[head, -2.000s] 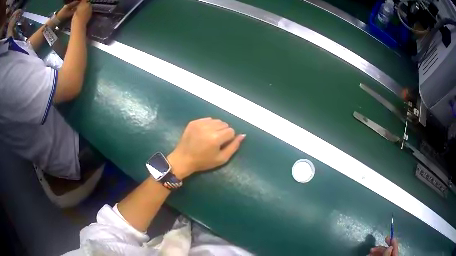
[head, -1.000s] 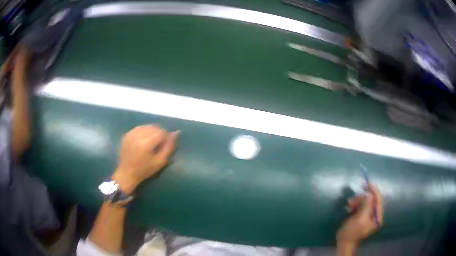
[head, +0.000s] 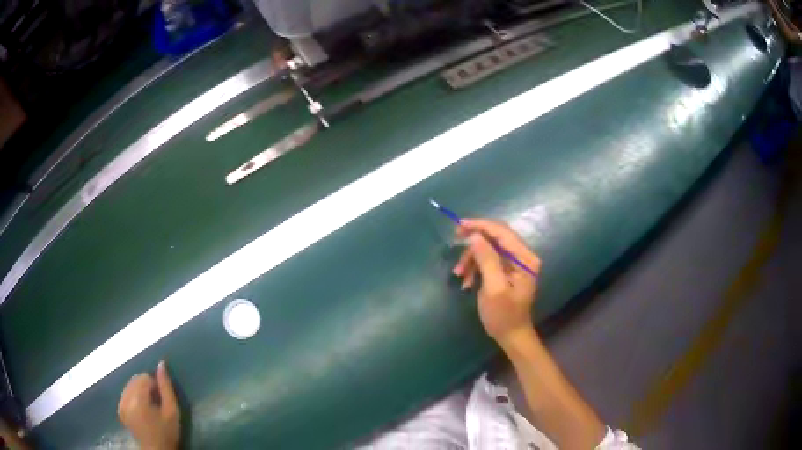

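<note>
My right hand (head: 501, 277) holds a thin blue brush (head: 477, 230) like a pen, above the green bench surface right of centre. Its pale tip points up and left and touches nothing that I can make out. My left hand (head: 149, 409) rests loosely curled on the surface at the lower left, with the thumb up and nothing seen in it. A small round white dish (head: 241, 318) lies on the green surface between my hands, nearer the left one.
A long white strip (head: 352, 202) runs along the green surface (head: 352, 325). Beyond it are metal guide bars (head: 273, 155) and a grey strip fixture with several recesses (head: 497, 63). A blue bin (head: 189, 26) stands at the upper left. Dark objects (head: 690, 67) lie far right.
The view has swung to the right, so the dish and my left hand now show further left. My right hand with the brush has come fully into view. The neighbouring person has mostly left the picture.
</note>
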